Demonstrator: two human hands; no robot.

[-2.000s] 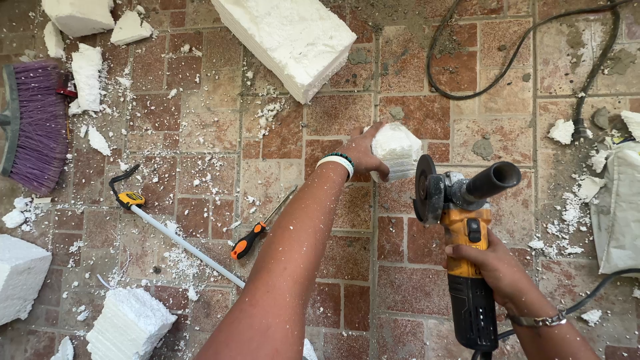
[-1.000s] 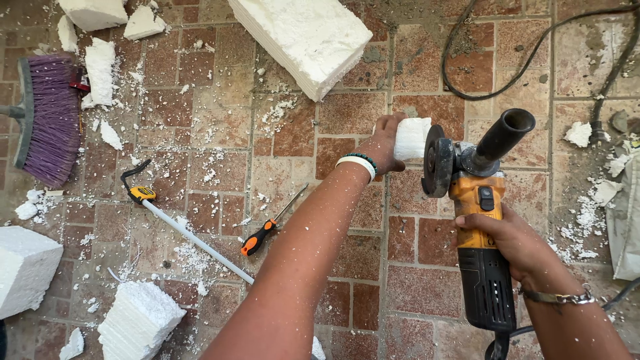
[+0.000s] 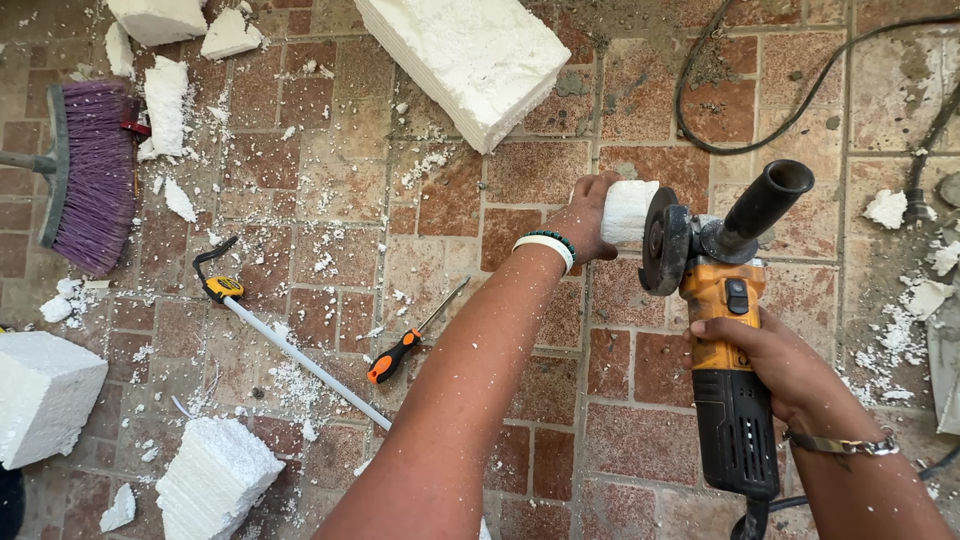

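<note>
My left hand (image 3: 589, 217), with a white and a beaded bracelet at the wrist, grips a small white polystyrene foam block (image 3: 628, 211) from its left side. My right hand (image 3: 757, 360) is wrapped around the orange and black body of an angle grinder (image 3: 726, 300). The grinder's disc (image 3: 660, 241) stands at the right face of the block, touching or very close to it; whether it spins cannot be told. The black side handle (image 3: 765, 206) points up and right. Left of my forearm lies an orange and black screwdriver (image 3: 395, 355) on the tiled floor.
A large foam block (image 3: 480, 60) lies at the top. More foam blocks (image 3: 217, 480) (image 3: 45, 397) sit at lower left, near a metal rod with a yellow fitting (image 3: 300, 358). A purple broom (image 3: 94, 176) is at left. Black cable (image 3: 795, 112) curves at upper right. Foam crumbs litter the floor.
The foam block in my left hand has been turned, and its right face now stands upright beside the disc. My right hand keeps its hold on the grinder.
</note>
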